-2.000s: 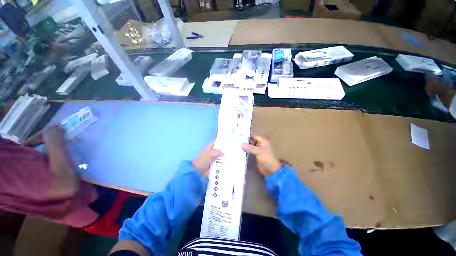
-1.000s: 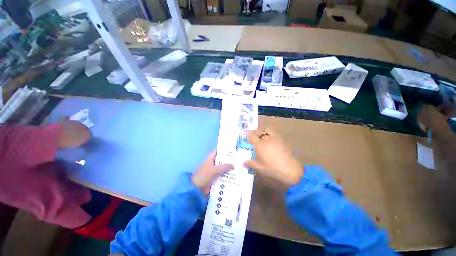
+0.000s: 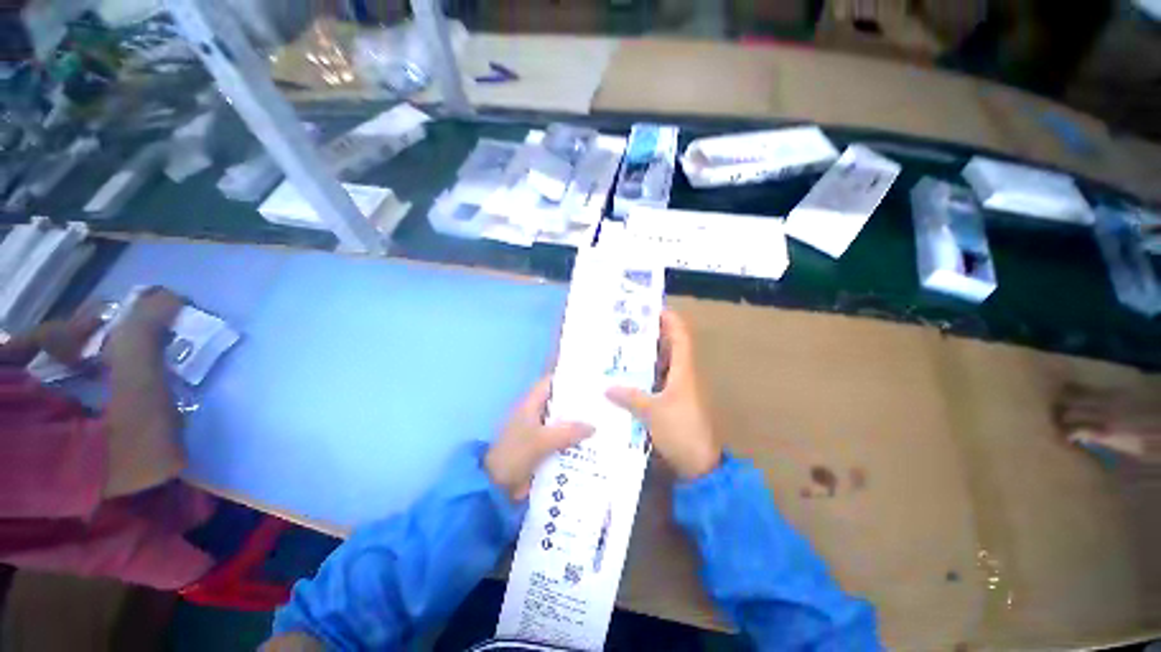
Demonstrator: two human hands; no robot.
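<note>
A long white printed retail box (image 3: 573,510) lies lengthwise in front of me, its near end close to my body and its far end at the conveyor edge. Small black icons, text and a QR square show on it. My left hand (image 3: 532,439) grips its left edge with the thumb on top. My right hand (image 3: 672,397) grips its right edge, thumb on top, a little farther out. A small light-blue patch shows on the box by my right hand. The fingers under the box are hidden.
Clear trays (image 3: 558,166) and white boxes (image 3: 760,154) lie on the green conveyor (image 3: 840,283) ahead. A white upright (image 3: 274,127) stands front left. A co-worker in pink (image 3: 77,465) handles a tray on the blue mat (image 3: 369,369). Another person's hand (image 3: 1105,420) is over the cardboard (image 3: 815,382) at right.
My right hand has gone from reaching over the box top to gripping its right edge. The conveyor items have shifted left in view. The loose white paper at right no longer shows.
</note>
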